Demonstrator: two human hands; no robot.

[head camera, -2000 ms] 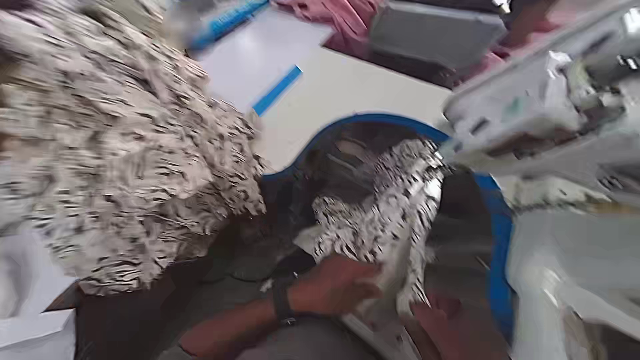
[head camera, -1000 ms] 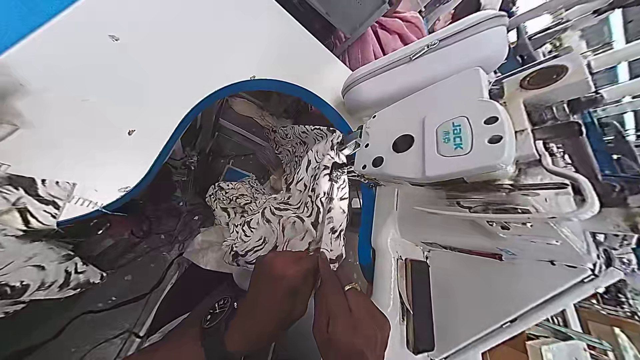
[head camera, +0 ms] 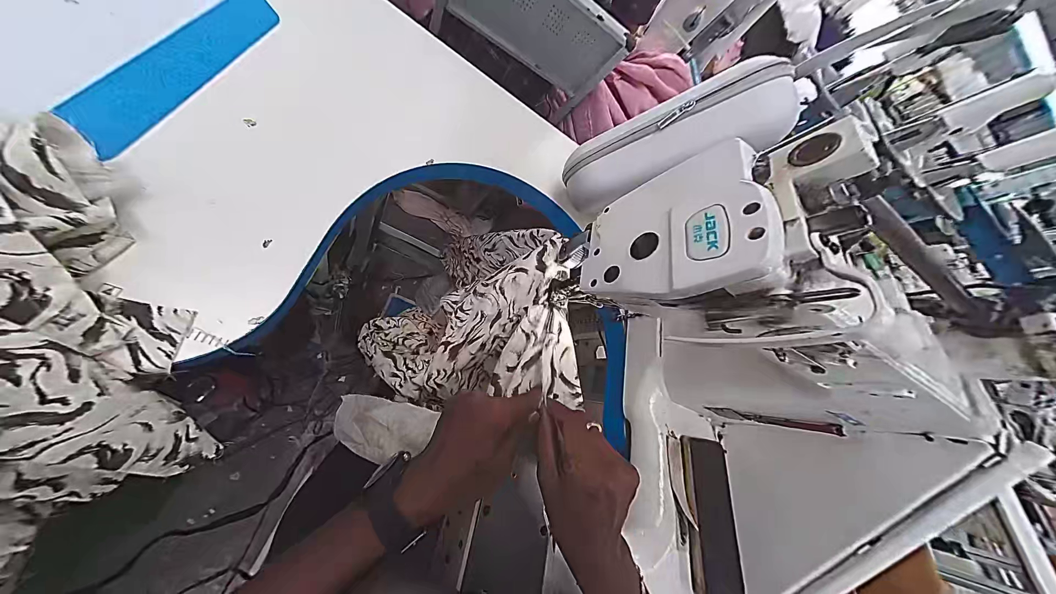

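A white fabric piece with a dark wavy print [head camera: 487,330] hangs in the table's cut-out, its upper right part at the needle area of a white Jack sewing machine [head camera: 685,231]. My left hand [head camera: 478,437], with a dark watch on the wrist, pinches the lower edge of this fabric. Right beside it, my right hand [head camera: 582,470], with a ring on one finger, grips the same edge. Both hands are close together below the machine head, and the fabric runs taut between them and the needle area. The fingertips are partly hidden.
More printed fabric [head camera: 74,363] is heaped at the left on the white table [head camera: 272,107], whose curved edge is blue [head camera: 322,239]. A white zippered case [head camera: 676,132] lies behind the machine head. Pink cloth [head camera: 635,91] and a grey metal box [head camera: 536,41] are beyond. Cables run along the floor.
Two seconds ago my hands were farther apart on the fabric; they are now together at its edge. The fabric remains by the machine. The view has shifted strongly.
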